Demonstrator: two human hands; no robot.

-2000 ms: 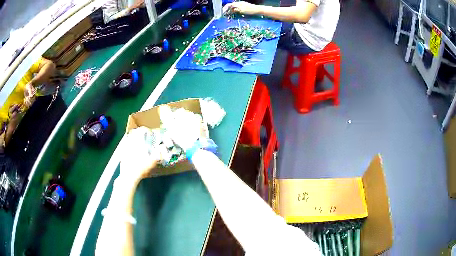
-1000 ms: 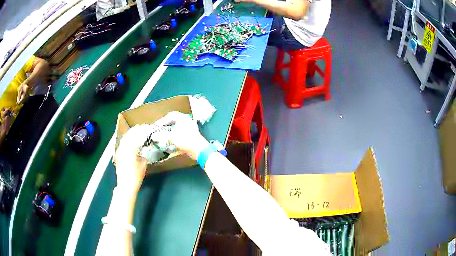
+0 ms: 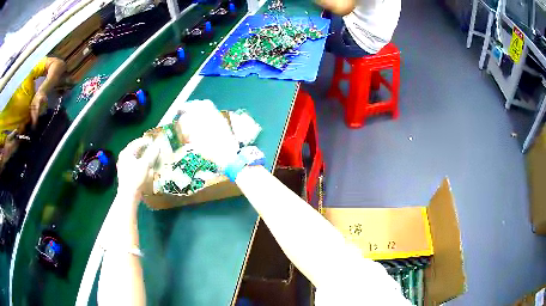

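Observation:
An open cardboard carton (image 3: 209, 193) stands on the green bench in front of me. Small green circuit boards (image 3: 190, 169) lie in it among white wrapping (image 3: 244, 127). My left hand (image 3: 135, 164) is at the carton's left edge, fingers bent; it is overexposed, and I cannot tell whether it holds something. My right hand (image 3: 206, 128) reaches over the carton's back part, above the boards. It is washed out white, and its fingertips and anything in them cannot be made out. A blue band is on my right wrist.
Black housings (image 3: 93, 168) with blue cylinders sit on the conveyor at left. A blue mat (image 3: 299, 71) holds tangled boards. Red stools (image 3: 371, 83) stand right of the bench. A floor carton (image 3: 383, 230) is at lower right. One person sits behind the mat, another across the conveyor.
My hands were together over the carton; my left has moved left to its edge and my right up towards its back. More green boards now show between them.

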